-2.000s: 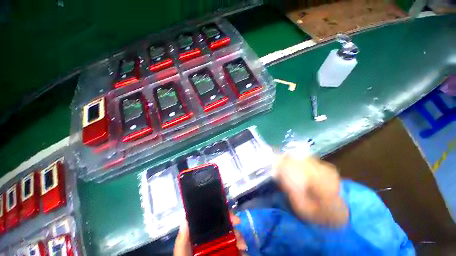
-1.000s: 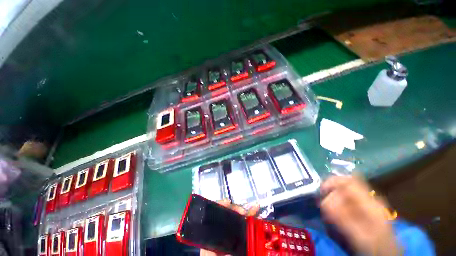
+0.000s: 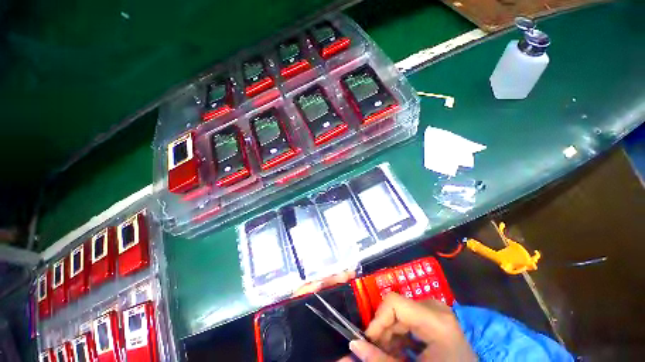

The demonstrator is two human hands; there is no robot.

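An open red flip phone lies near the bottom edge, its black screen half to the left and its red keypad to the right. My left hand is mostly hidden behind the phone; its fingers show along the upper edge and hold it. My right hand is closed on thin metal tweezers, whose tips are over the black screen half; I cannot tell if they touch it. The lens tray with several black-edged lens panels lies just beyond the phone.
The centre blister tray holds several red phones; the left blister tray holds more. A white dispenser bottle stands at the upper right. A white wipe and clear film scraps lie right of the lens tray. An orange air gun hangs at the bench edge.
My right hand has moved left and down over the phone, and tweezers now show in it. The air gun is now in plain view. The camera view has shifted.
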